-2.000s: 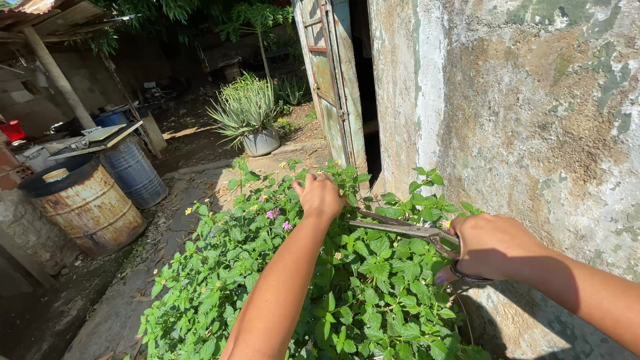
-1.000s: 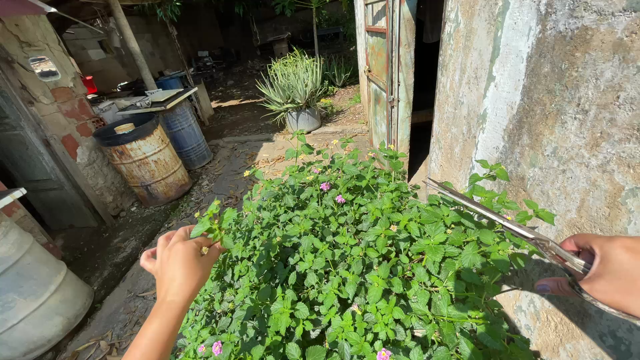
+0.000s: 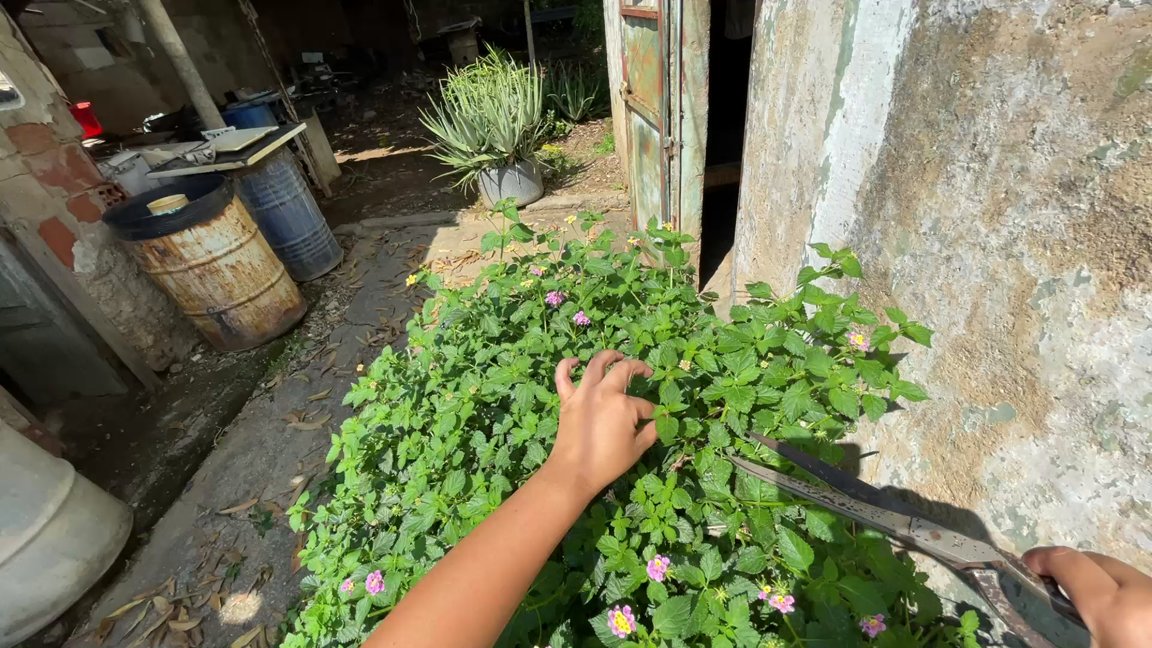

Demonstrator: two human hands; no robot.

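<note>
A leafy lantana bush with pink and yellow flowers fills the middle of the view. Over its top, my left hand has its fingers curled and spread among the leaves; thumb and forefinger are beside a leafy shoot, and whether they pinch it I cannot tell. My right hand, partly cut off at the lower right edge, grips the handles of worn metal shears. The blades point left into the bush's right side, slightly apart, with their tips to the right of my left hand.
A rough plastered wall rises close on the right, beside a rusty metal door. Beyond the bush stands a potted aloe. A rusty drum, a blue drum and a pale barrel line the left. Dry leaves litter the paved path.
My left hand has moved from the bush's left side, where it held a sprig, to over its middle; that sprig is out of the hand. The shears' blades, closed a second ago, are now parted.
</note>
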